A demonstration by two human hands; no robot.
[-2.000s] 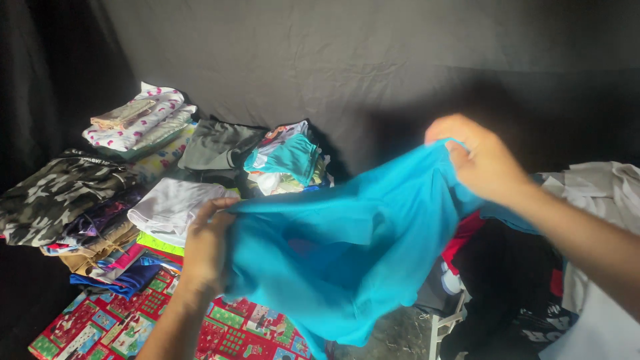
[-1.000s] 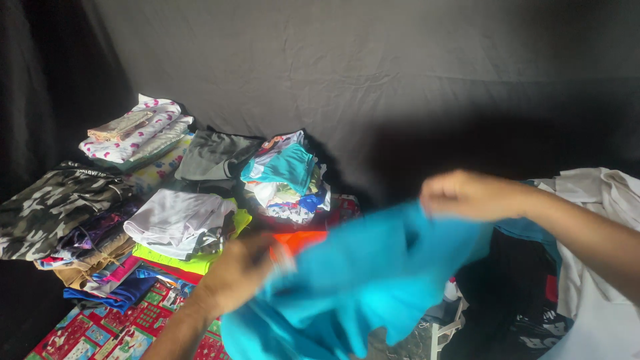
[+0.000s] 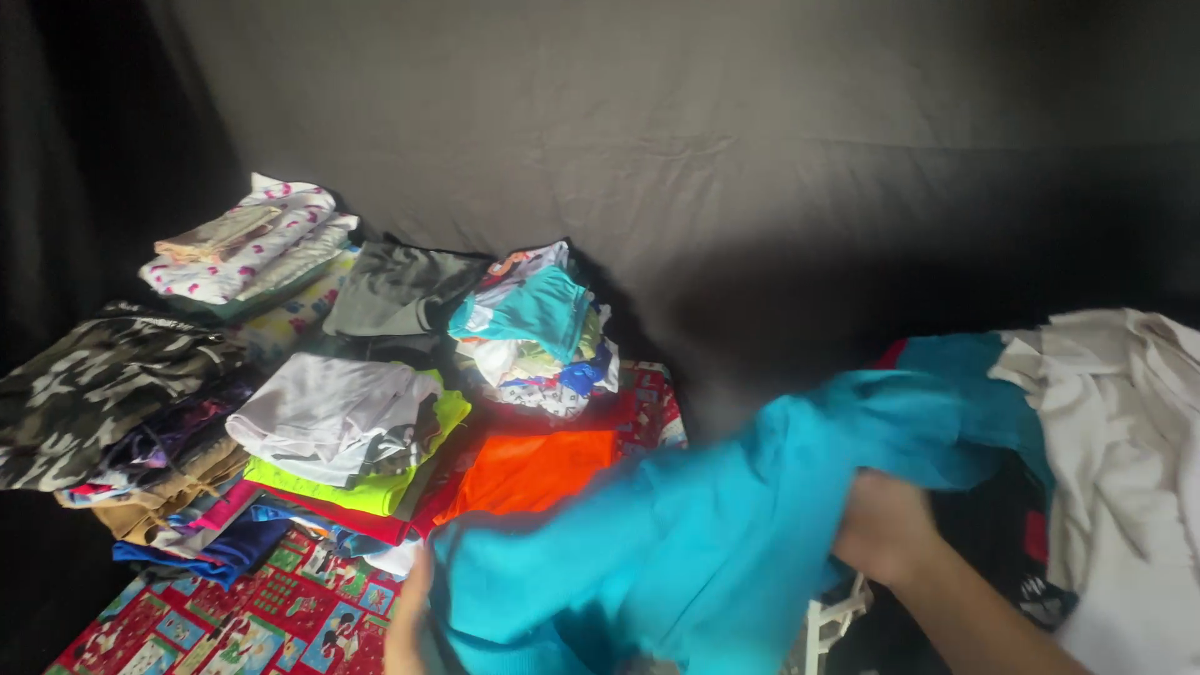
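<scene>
A turquoise cloth garment (image 3: pixel 656 553) spreads between my two hands at the lower middle of the view. My left hand (image 3: pixel 410 614) is at its left edge, cut off by the bottom of the frame; the garment hides most of its fingers. On the right, my right hand (image 3: pixel 886 530) grips the cloth, its fingertips hidden in the folds. An orange folded garment (image 3: pixel 534 469) lies behind the turquoise one. Left of that, a stack topped by a folded white garment (image 3: pixel 328 412) rests on lime and red cloth.
Camouflage trousers (image 3: pixel 103 384) top a stack at far left. Patterned white cloths (image 3: pixel 281 244), grey shorts (image 3: pixel 403 286) and a turquoise-topped pile (image 3: pixel 530 314) stand behind. A red printed cloth (image 3: pixel 281 609) lies underneath. Beige fabric (image 3: pixel 1106 441) and black clothing (image 3: pixel 975 544) are at right.
My right hand has moved lower, and the turquoise garment has dropped with it from its raised position. The orange garment, partly seen one second ago, shows more fully now.
</scene>
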